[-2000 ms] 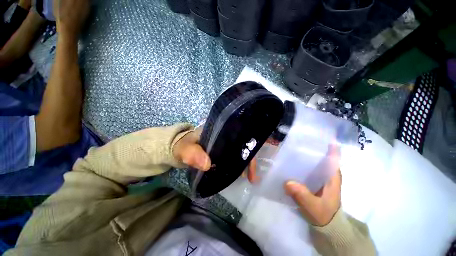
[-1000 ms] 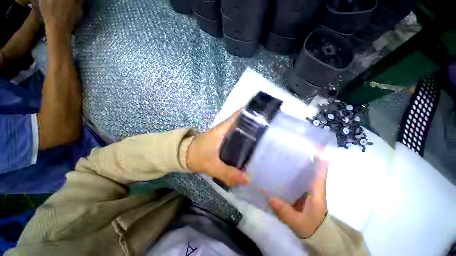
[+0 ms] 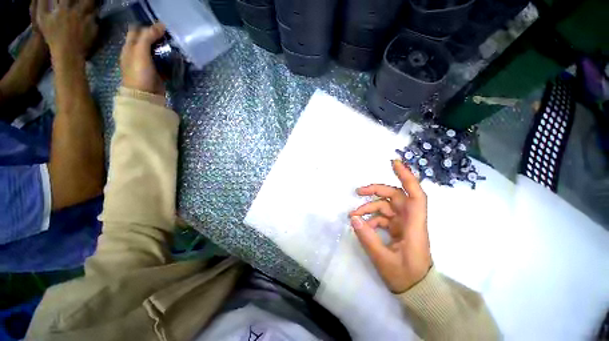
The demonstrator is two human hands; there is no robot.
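Note:
My left hand (image 3: 142,61) is stretched out to the upper left and grips the black end of the clear tank (image 3: 189,28), whose translucent body points up and right near the top edge. The black part is partly hidden by my fingers and blurred. My right hand (image 3: 395,233) is above the white foam sheet (image 3: 300,166), empty, with fingers curled apart. Its index fingertip is at the near edge of the pile of small black clips (image 3: 444,156) with pale round centres.
Dark stacked housings (image 3: 307,33) stand at the back, with an open housing cup (image 3: 414,63) on the right stack. Bubble wrap (image 3: 220,126) covers the bench. Another person's arms (image 3: 73,126) are at the left. A green metal post (image 3: 507,73) and white-dotted black strip (image 3: 549,133) are at the right.
The clear tank and black part have moved from the middle to the upper left in my left hand. My right hand has let go of the tank.

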